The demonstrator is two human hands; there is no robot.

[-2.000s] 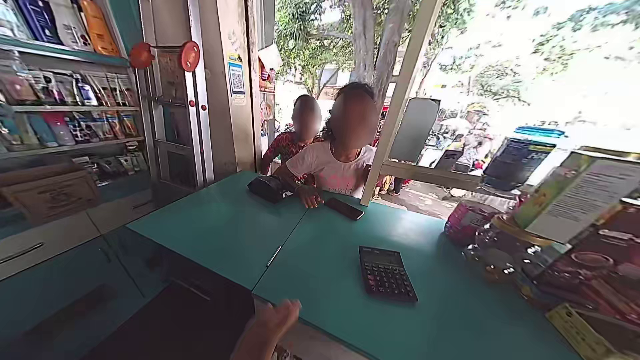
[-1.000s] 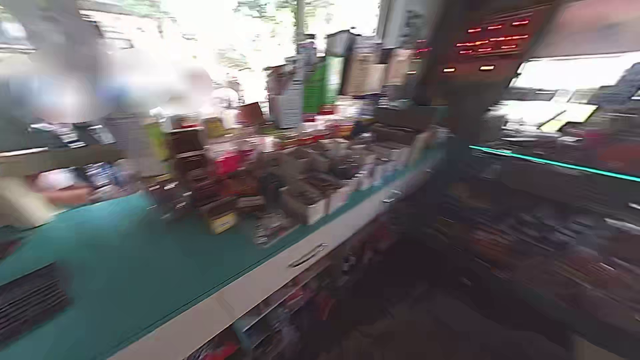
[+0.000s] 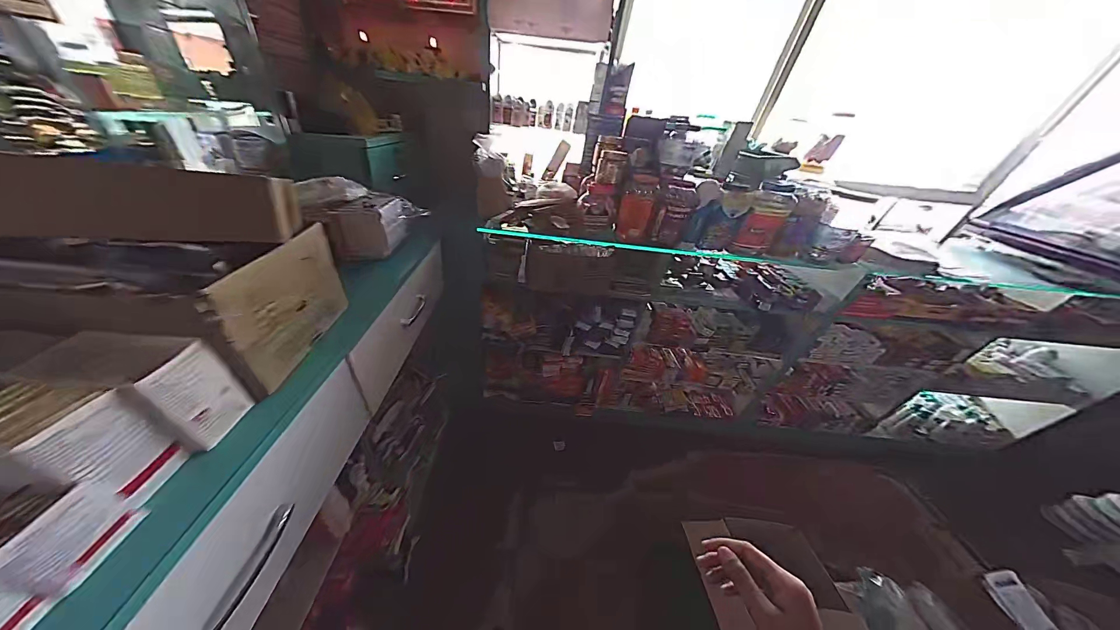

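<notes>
My right hand shows low in the head view, right of the middle, with its fingers loosely bent and pointing up and left. Nothing shows in its fingers. It is in front of an open cardboard box; whether they touch cannot be told. Clear plastic bags lie to the right of the hand, with a small white item beyond them. My left hand is out of view.
At left, a teal counter with white drawers carries cardboard boxes. Ahead stands a glass display counter with packets on its shelves and plastic jars on top. A dark floor area lies between.
The view has swung far to the right, from the window counter with two people and a calculator to the glass display counter. My right hand has come into view.
</notes>
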